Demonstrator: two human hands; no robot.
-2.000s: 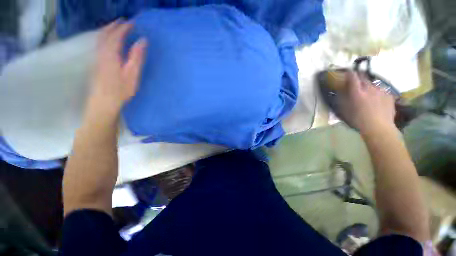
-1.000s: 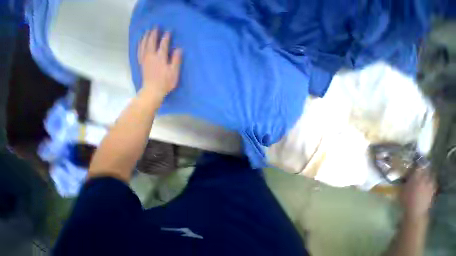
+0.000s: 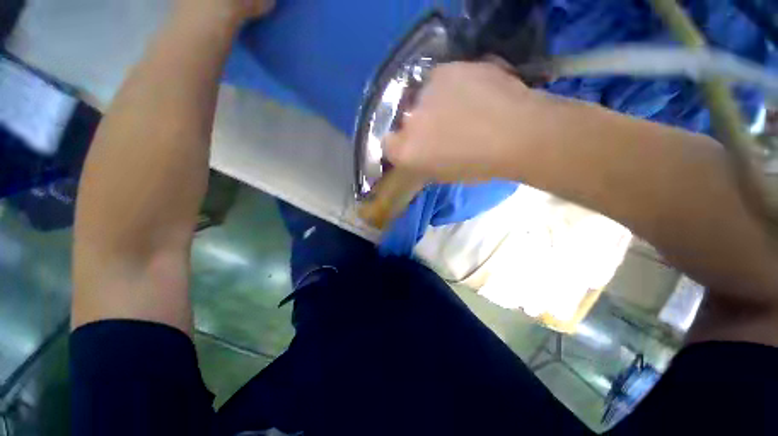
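Observation:
The blue shirt (image 3: pixel 320 60) lies over the pale pressing board (image 3: pixel 269 140) at the top centre. My right hand (image 3: pixel 465 119) is closed round the tan handle (image 3: pixel 388 200) of the steam iron (image 3: pixel 397 89). The iron's silver body is over the shirt; whether its soleplate touches the cloth cannot be told. Crumpled blue cloth hangs at the board's near edge beside the handle. My left hand (image 3: pixel 252 7) is mostly cut off by the top edge, over the shirt's left part, and its fingers are hidden.
A darker-blue heap of cloth (image 3: pixel 640 51) is at the upper right. A white rumpled cloth (image 3: pixel 546 247) covers the board's right end. A pale hose (image 3: pixel 631 61) passes over my right forearm. Dark cloth and a white sheet are at the left.
My right hand has brought the iron from the white cloth at the right to over the shirt. The view has shifted, and my left hand is now mostly beyond the top edge.

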